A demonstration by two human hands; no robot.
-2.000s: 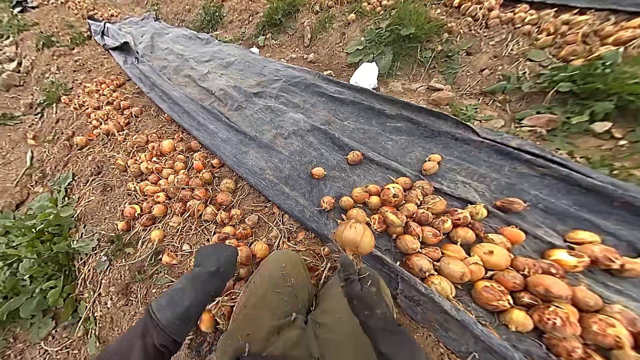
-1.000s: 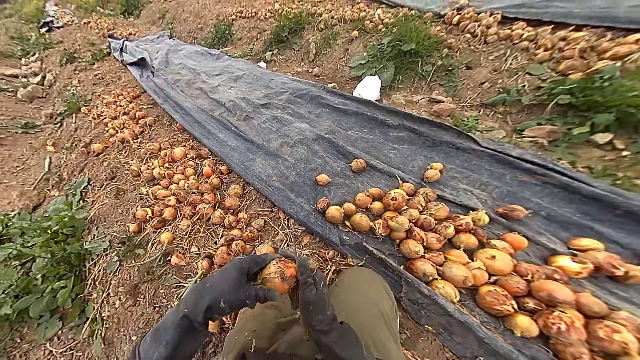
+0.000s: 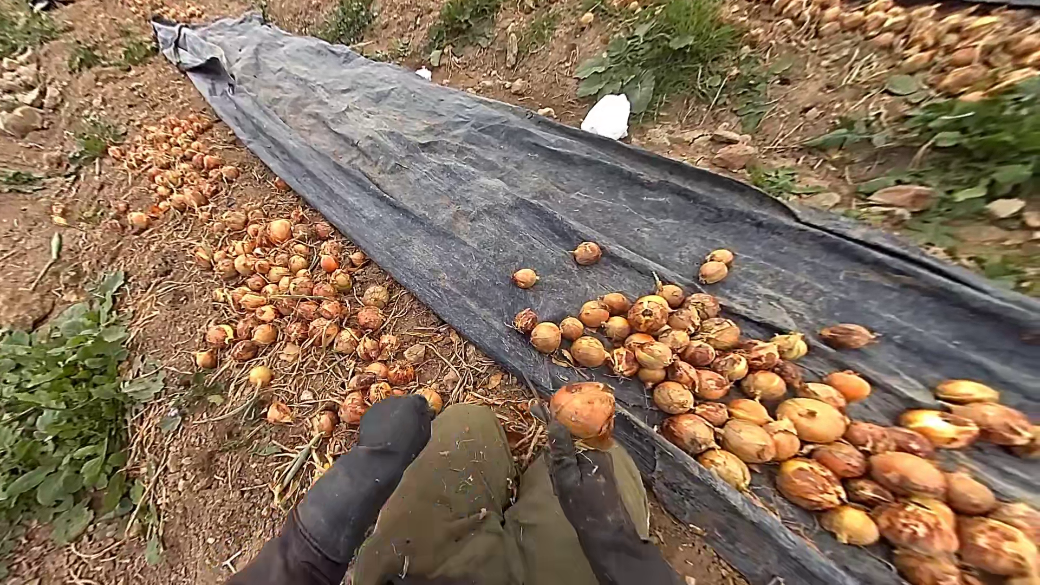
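Observation:
My right hand (image 3: 573, 459), in a dark glove, is at the lower centre with a large orange-brown onion (image 3: 583, 410) at its fingertips, over the near edge of the black ground-cover fabric (image 3: 455, 203). My left hand (image 3: 396, 422), gloved too, is beside my left knee, close to the loose onions (image 3: 357, 406) on the soil; its fingers are turned away, and whether it holds anything is hidden. A spread of onions (image 3: 747, 439) lies on the fabric at the right. A longer heap of onions (image 3: 284, 284) with dry stalks runs along the soil at the left.
My knees in olive trousers (image 3: 455, 487) are between my hands. Leafy green weeds (image 3: 65, 414) grow at the left and more weeds (image 3: 666, 41) beyond the fabric. A white object (image 3: 608, 116) lies by its far edge. Another row of onions (image 3: 959, 49) and some stones are at the upper right.
One second ago both hands were together around an onion above my lap. Now they are apart, the left hand by the soil heap and the right with an onion near the fabric.

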